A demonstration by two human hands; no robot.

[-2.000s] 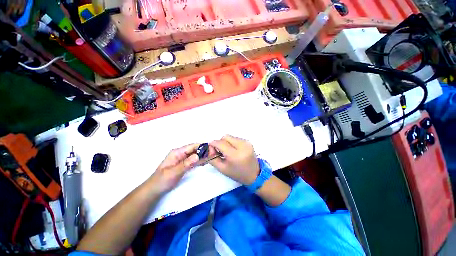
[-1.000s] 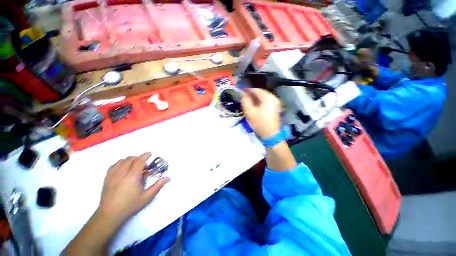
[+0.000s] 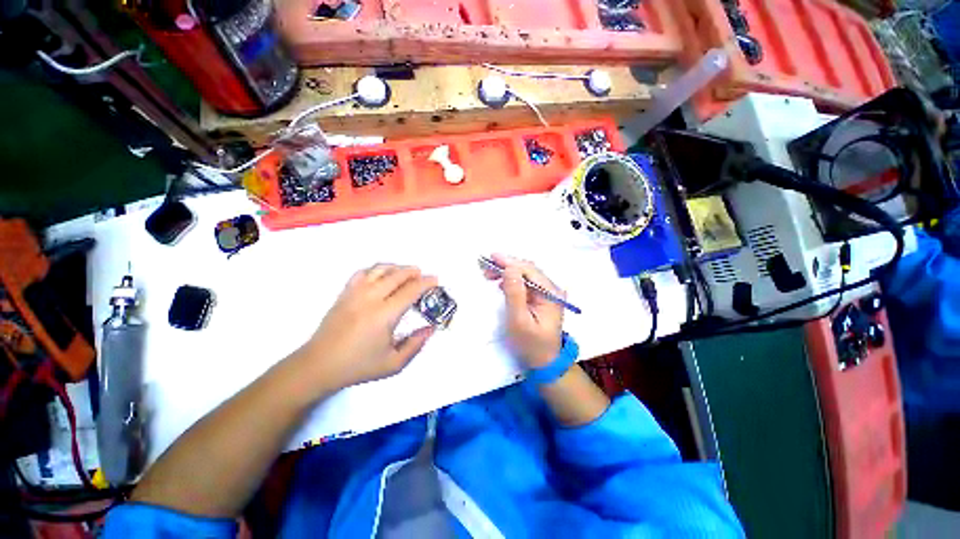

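Observation:
My left hand (image 3: pixel 368 321) pinches the small square watch case (image 3: pixel 436 306) between thumb and fingers over the white mat. Its silvery interior faces up. My right hand (image 3: pixel 530 314) holds dark tweezers (image 3: pixel 547 296) like a pen, a little to the right of the case and apart from it. Two glossy black watch units (image 3: pixel 191 307) (image 3: pixel 171 222) and an opened one (image 3: pixel 237 235) with a brownish interior lie at the left of the mat. The grey electric screwdriver (image 3: pixel 123 384) stands out at the mat's left end, tip pointing away from me.
The red-orange parts tray (image 3: pixel 405 179) lies behind the mat, with dark screws and a white plastic piece (image 3: pixel 446 164). An open tin (image 3: pixel 612 198) with dark bits stands at right, beside grey bench equipment (image 3: pixel 758 253). White-rimmed pucks (image 3: pixel 371 91) sit on a wooden rail.
My right hand has come back from the tin to beside the watch case, now with tweezers clearly visible in it. My left hand still holds the case. The camera view has shifted.

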